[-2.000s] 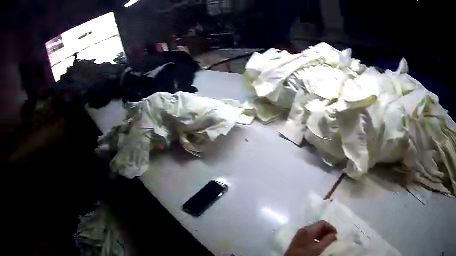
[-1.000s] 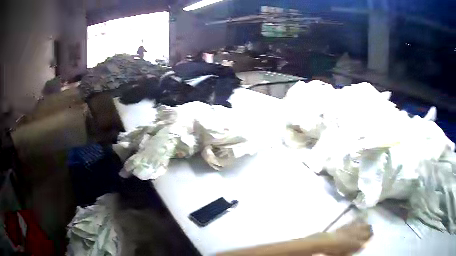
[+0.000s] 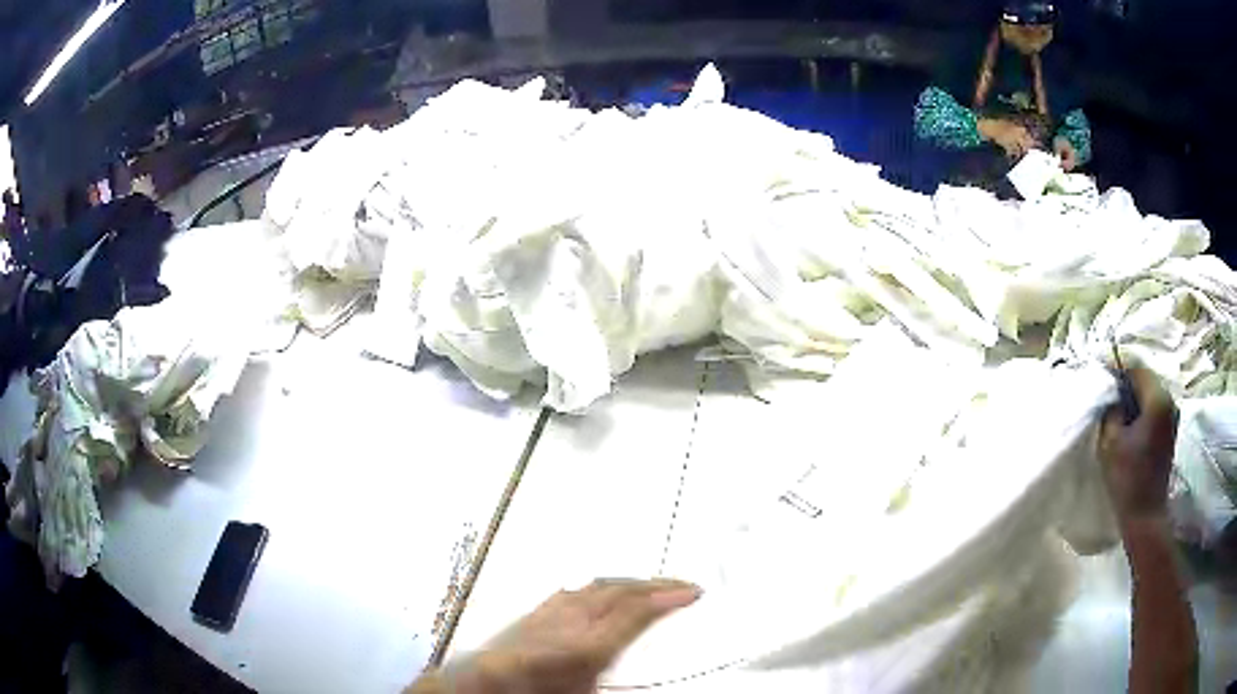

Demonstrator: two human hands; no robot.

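Note:
An off-white garment (image 3: 868,542) is spread over the table's near right part, its right side raised towards my right hand. My right hand (image 3: 1142,431) is closed at the garment's upper right edge, with small dark bluish snips (image 3: 1126,393) showing at the fingers; the blades are hard to make out. My left hand (image 3: 577,635) lies low in the middle, flat with fingers stretched out, at the garment's near left edge. It holds nothing that I can see.
A large pile of cream garments (image 3: 638,231) runs along the far side of the white table (image 3: 366,475). A smaller heap (image 3: 102,407) is at the left. A black phone (image 3: 229,575) lies at the left. Another person's hands (image 3: 1024,136) handle cloth across the table.
The view has swung right, so the phone and pile sit further left. The spread garment and my right hand are now in view. My left hand shows flat, no longer a blurred arm.

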